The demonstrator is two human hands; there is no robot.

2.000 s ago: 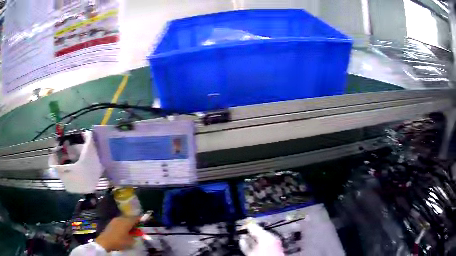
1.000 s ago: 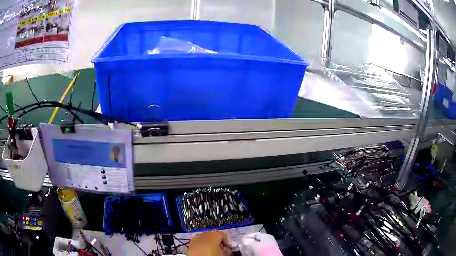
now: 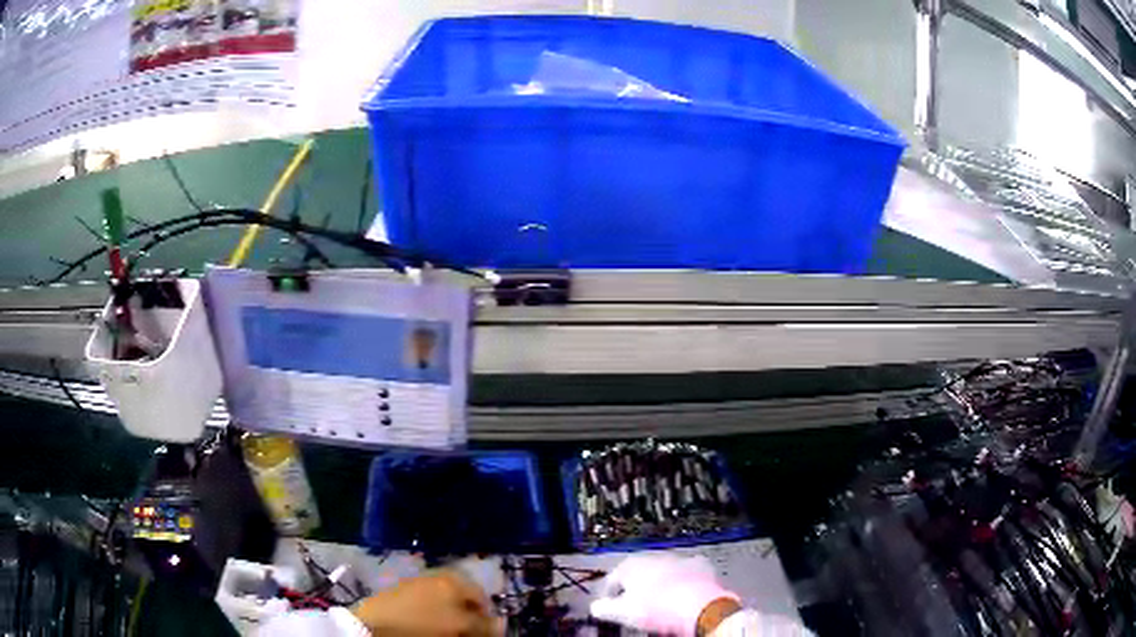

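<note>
My left hand [image 3: 430, 605], bare, is at the bottom centre over the white board [image 3: 757, 572], with its fingers curled. My right hand [image 3: 667, 595], in a white glove, is to its right, with its fingertips pointing left. Between the hands lie thin black cables with small black blocks [image 3: 538, 575]. Whether either hand grips a cable is too small and blurred to tell. Behind the board are a blue tray of small black parts [image 3: 459, 502] and a blue tray of silvery metal pieces [image 3: 654, 495].
A white box [image 3: 249, 590] stands at left near a yellow bottle [image 3: 282, 483] and a machine with lit buttons [image 3: 163, 520]. A white bin [image 3: 160, 380] and a sheet [image 3: 349, 361] hang on the rail. A blue crate [image 3: 635, 181] sits above. Black harnesses [image 3: 984, 548] fill the right.
The view has swung left since one second ago, so the trays and crate appear further right. My hands are now further apart, with cables and black blocks showing between them.
</note>
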